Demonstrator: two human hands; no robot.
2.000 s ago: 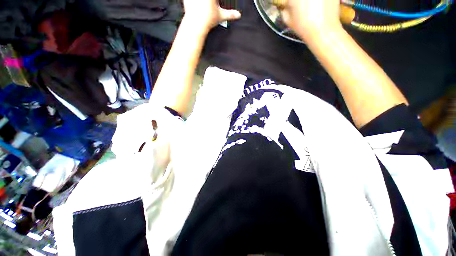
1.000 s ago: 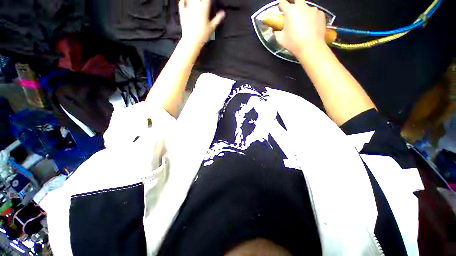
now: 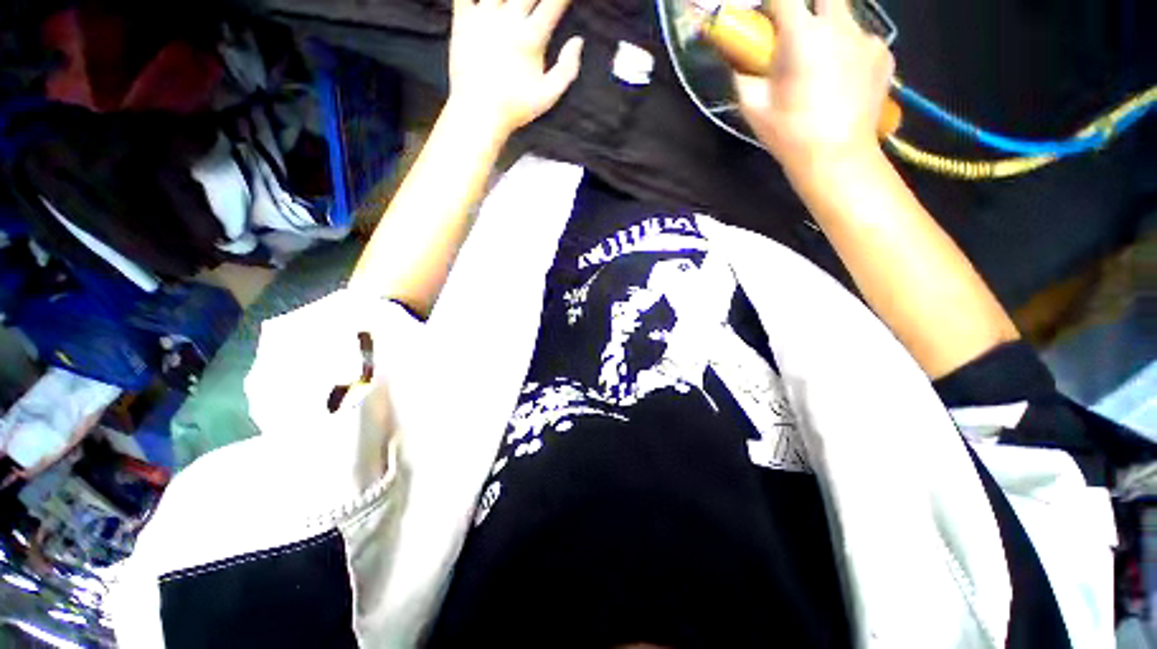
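Observation:
A dark brown-black garment (image 3: 609,121) lies flat on the black table cover at the top middle, with a small white label (image 3: 632,64) showing. My left hand (image 3: 505,66) rests on the dark cloth left of the label, fingers spread, the fingertips near or past the top edge. My right hand (image 3: 818,83) is closed round the orange handle of the steam iron (image 3: 695,64). The iron's pointed front faces left; its top is cut off by the frame edge.
Blue and yellow lines (image 3: 983,165) run right from the iron over the black table cover (image 3: 1002,64). At the left, below table level, are a blue crate (image 3: 340,146), a heap of dark and white cloth (image 3: 127,190), red cloth (image 3: 140,64) and green cloth (image 3: 260,342).
The white label, mostly hidden before, now shows fully right of my left hand. Since one second ago, my right hand and the iron have shifted slightly right and up in view.

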